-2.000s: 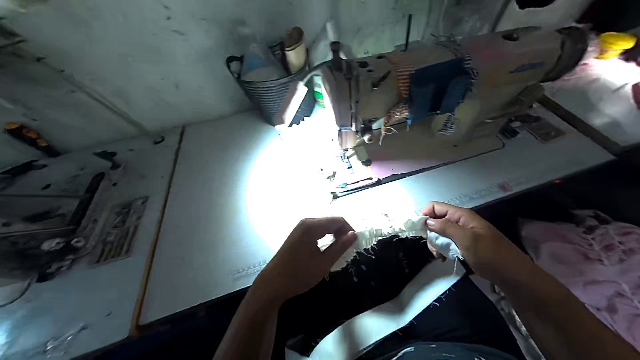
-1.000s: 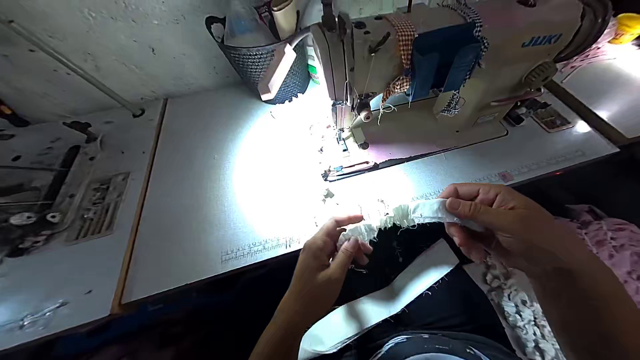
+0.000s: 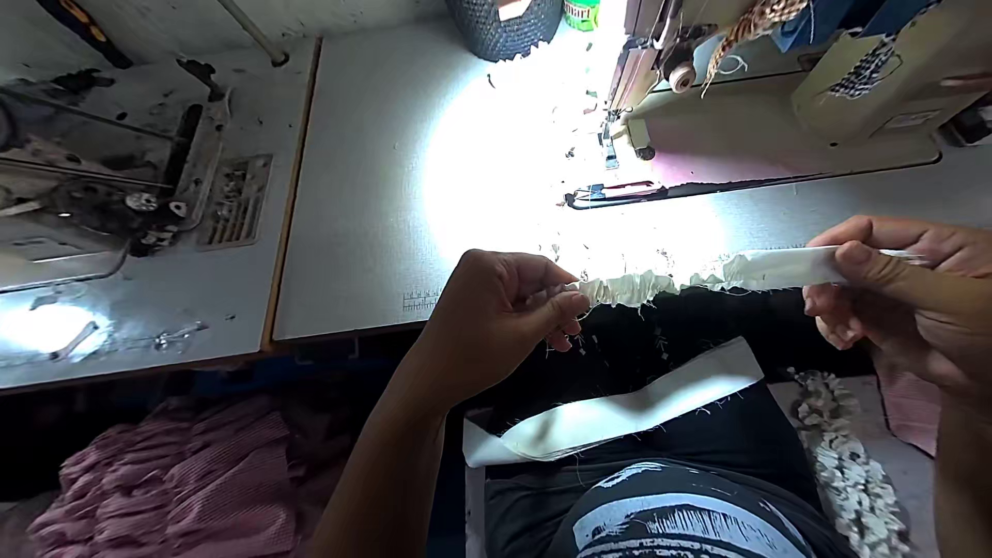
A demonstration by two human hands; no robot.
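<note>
A gathered white fabric strip [image 3: 632,288] stretches between my hands along the table's front edge. My left hand [image 3: 515,310] pinches its ruffled end between thumb and fingers. At the right, my right hand [image 3: 899,287] grips the flatter part, thumb on top. Below, a flat white fabric strip with frayed edges [image 3: 632,411] lies across my lap. Behind the held strip stands a sewing machine [image 3: 717,116], its presser foot [image 3: 610,147] above the bed. A pair of thread snips [image 3: 616,192] lies in front of the foot.
A blue woven basket [image 3: 504,29] and a green container [image 3: 580,14] stand at the back. Another machine [image 3: 101,186] is at left. Pink fabric [image 3: 186,480] is piled lower left; a ruffled white strip [image 3: 849,465] lies at lower right. Thread scraps dot the table [image 3: 364,155].
My hands are farther apart than two seconds ago, and the strip between them is drawn out straighter. The view has moved nearer and down.
</note>
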